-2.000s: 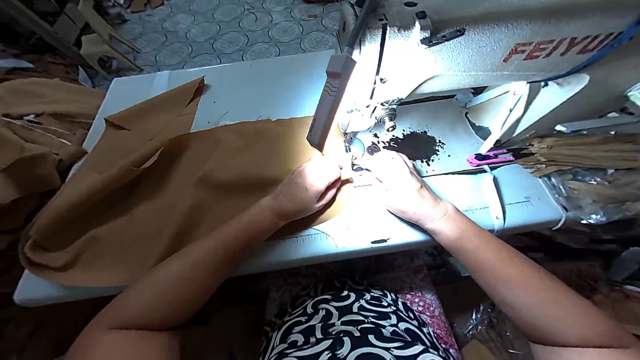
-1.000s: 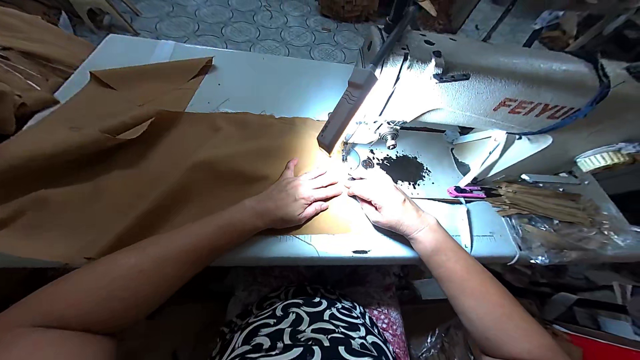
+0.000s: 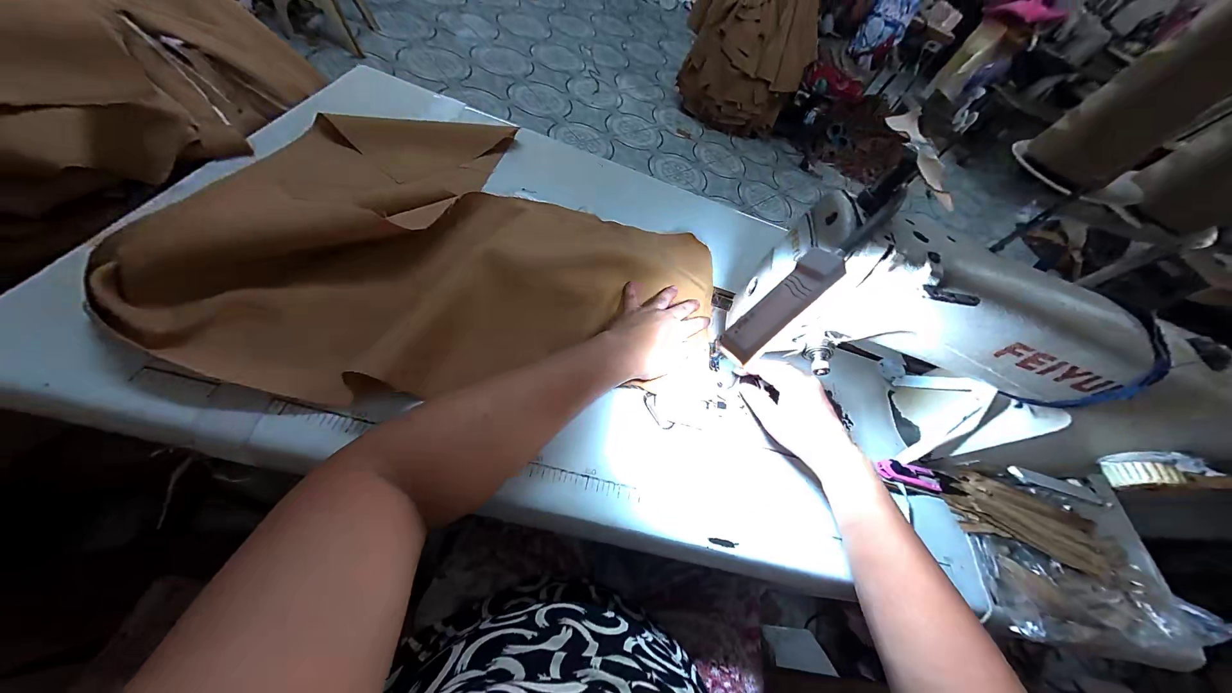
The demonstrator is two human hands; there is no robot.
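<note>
A large piece of brown fabric (image 3: 385, 279) lies across the white sewing table (image 3: 577, 520), its right edge beside the needle area of a Feiyue sewing machine (image 3: 962, 308). My left hand (image 3: 659, 337) rests on that right end with fingers spread, pressing the cloth. Close to the presser foot, my right hand (image 3: 789, 404) has its fingertips bent in at the needle; glare and the lamp hide whether they pinch anything. A lamp (image 3: 784, 308) on the machine head lights both hands. A loose thread (image 3: 657, 409) lies just below my left hand.
Pink snips (image 3: 908, 475) lie right of my right forearm, beside a bundle of brown fabric strips (image 3: 1039, 525) and clear plastic (image 3: 1049, 597). A brush (image 3: 1145, 470) sits farther right. More brown cloth (image 3: 87, 96) is heaped at the upper left. Ruler marks run along the table's front edge.
The cloth's right end has moved from under my hands to behind the needle area, baring the table in front. My left hand has gone with it. The view has turned and shifted.
</note>
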